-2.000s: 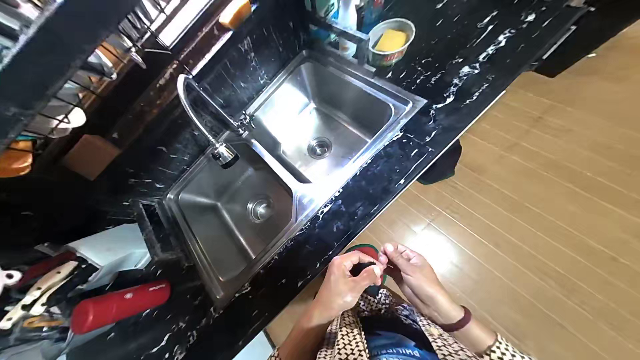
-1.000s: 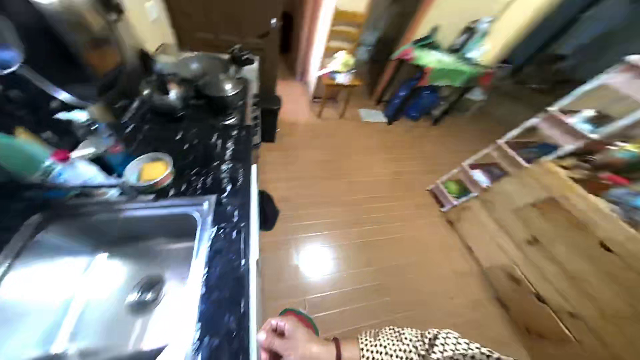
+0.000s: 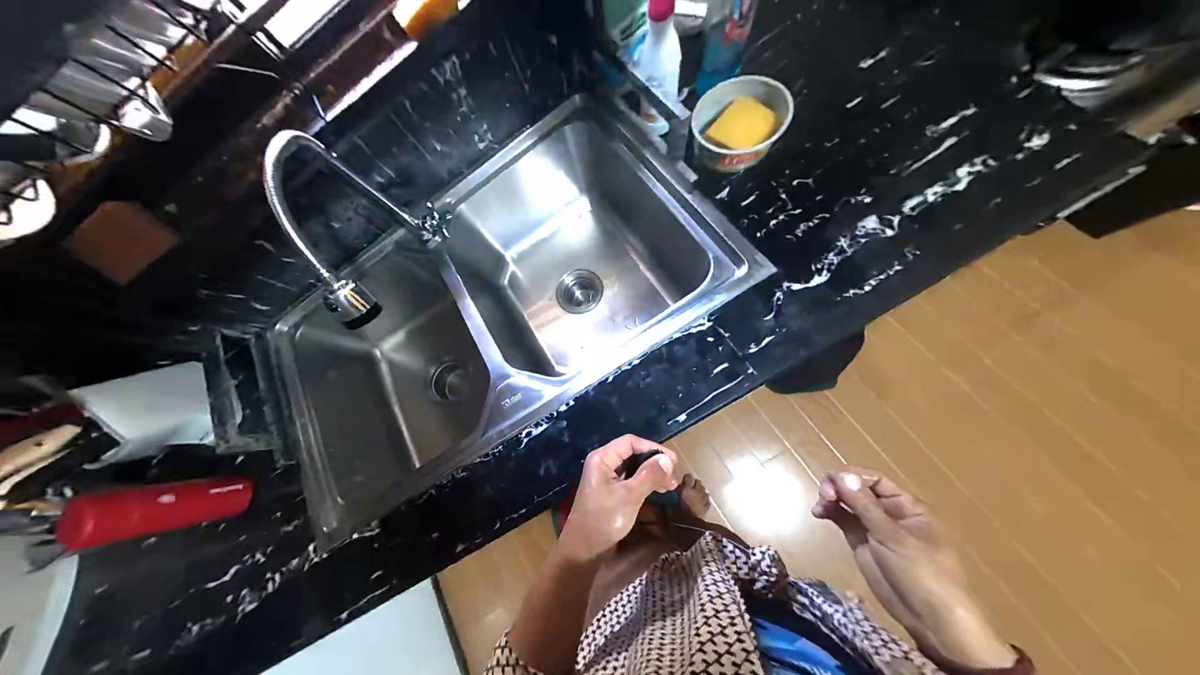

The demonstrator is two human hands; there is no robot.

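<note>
My left hand [image 3: 609,497] is at the front edge of the black counter, thumb and fingers curled around a small dark object [image 3: 641,461] that I cannot make out. To its right, over the wooden floor, my right hand [image 3: 886,539] has thumb and forefinger close together; whether something thin lies between them is unclear. Beyond my left hand is a double-bowl stainless steel sink [image 3: 506,398] with both bowls bare. A chrome gooseneck faucet [image 3: 291,211] arches over the left bowl.
A yellow sponge [image 3: 741,123] sits in a round tub [image 3: 714,155] behind the sink's right corner, beside a white spray bottle [image 3: 659,61]. A red cylinder [image 3: 155,514] lies on the counter at left. A dish rack [image 3: 112,70] stands at upper left.
My hands were together two seconds ago and are now apart. The view swung toward the room and has come back to the sink.
</note>
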